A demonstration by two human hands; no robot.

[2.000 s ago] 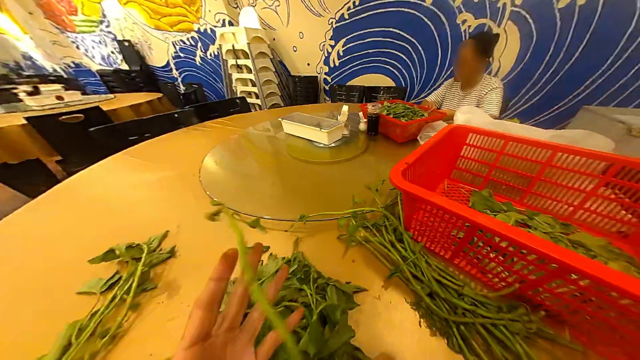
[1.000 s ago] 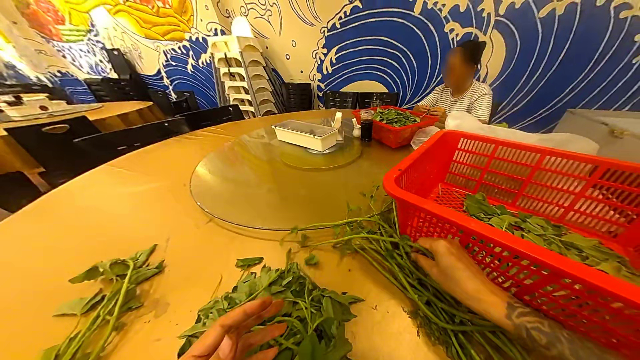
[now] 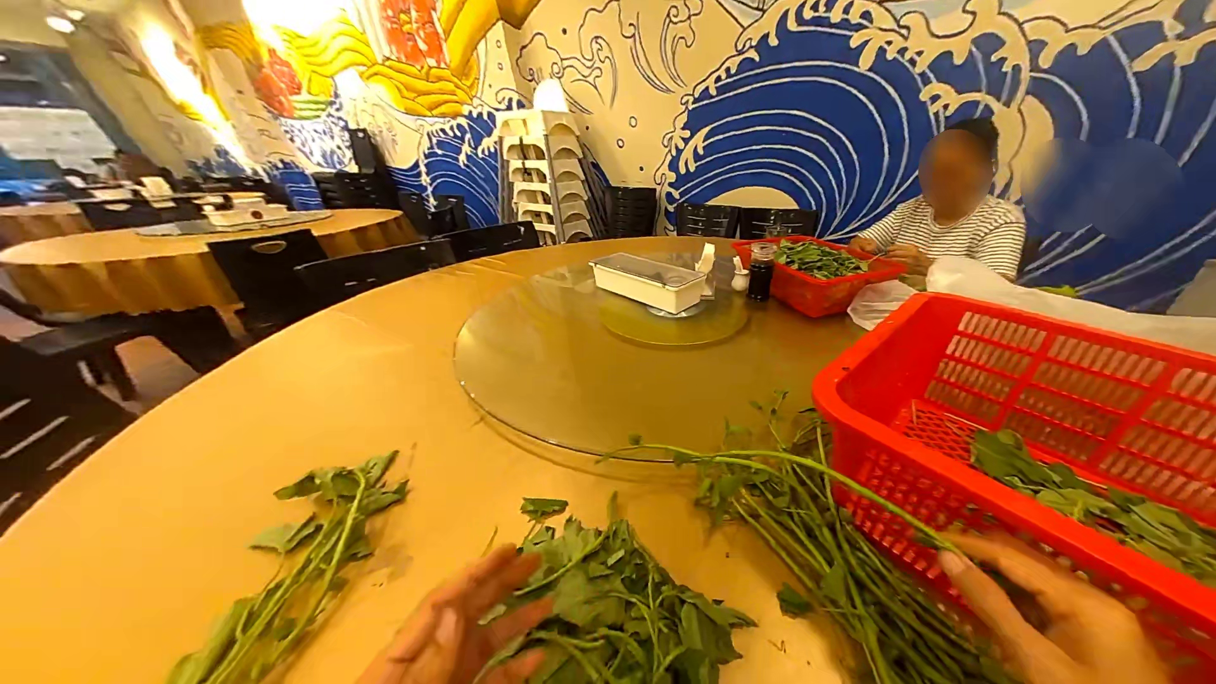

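Note:
My right hand (image 3: pixel 1054 608) pinches a long green stem (image 3: pixel 817 465) between thumb and fingers, beside the near wall of a red plastic basket (image 3: pixel 912 484). Beneath that stem lies a bundle of leafy stems (image 3: pixel 836 570). My left hand (image 3: pixel 465 617) has its fingers apart and holds nothing; it is at the left edge of a heap of green leaves (image 3: pixel 627 608). Farther left, a small bunch of leafy stems (image 3: pixel 313 560) rests on the round table (image 3: pixel 380 389). More picked leaves (image 3: pixel 1092 503) lie inside the basket.
A glass turntable (image 3: pixel 570 380) carries a cream container (image 3: pixel 650 282) and a dark sauce bottle (image 3: pixel 761 272). Across the table a person (image 3: pixel 959 218) in a striped top works at a smaller red basket (image 3: pixel 817 294) of greens. A white plastic bag (image 3: pixel 1073 302) lies behind the large basket.
My right hand, on the stem bundle one second ago, now holds a single stem farther right. The stem seen near my left hand in the oldest frame is gone from there.

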